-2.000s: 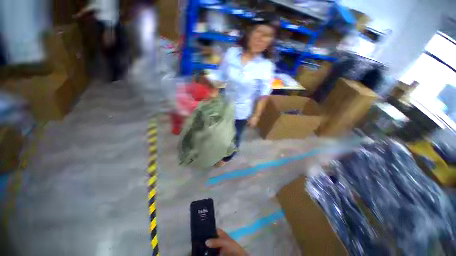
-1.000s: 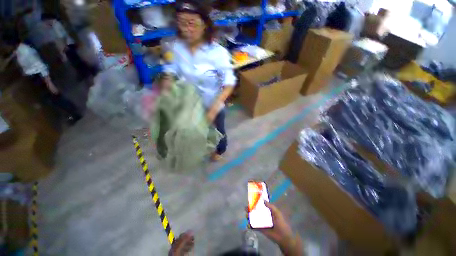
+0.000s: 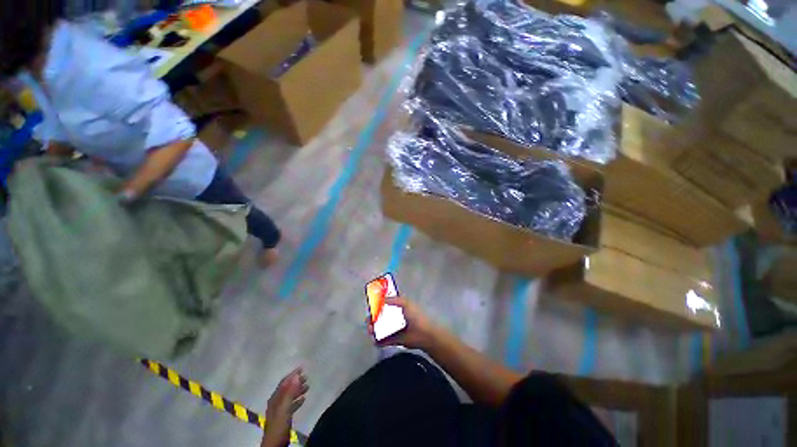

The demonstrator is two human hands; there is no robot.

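A smartphone (image 3: 385,307) with a bright white and red-orange screen is in my right hand (image 3: 412,325), low in the middle of the view. The thumb lies over the edge of the screen. My left hand (image 3: 287,395) is at the lower left of the phone, apart from it, with nothing in it; its fingers are partly curled. My dark-clothed body shows at the bottom edge.
A person (image 3: 122,105) at left holds a large green sack (image 3: 114,262). Open cartons (image 3: 489,234) with polybagged dark garments (image 3: 516,79) stand ahead right. Another open carton (image 3: 310,92) stands by a worktable (image 3: 197,39). Labelled cartons (image 3: 651,397) are at bottom right. Floor tape (image 3: 205,395) crosses lower left.
The view has swung right and down, so the person and sack now sit farther left. The phone screen, dark at first, is lit. My left hand has come into view.
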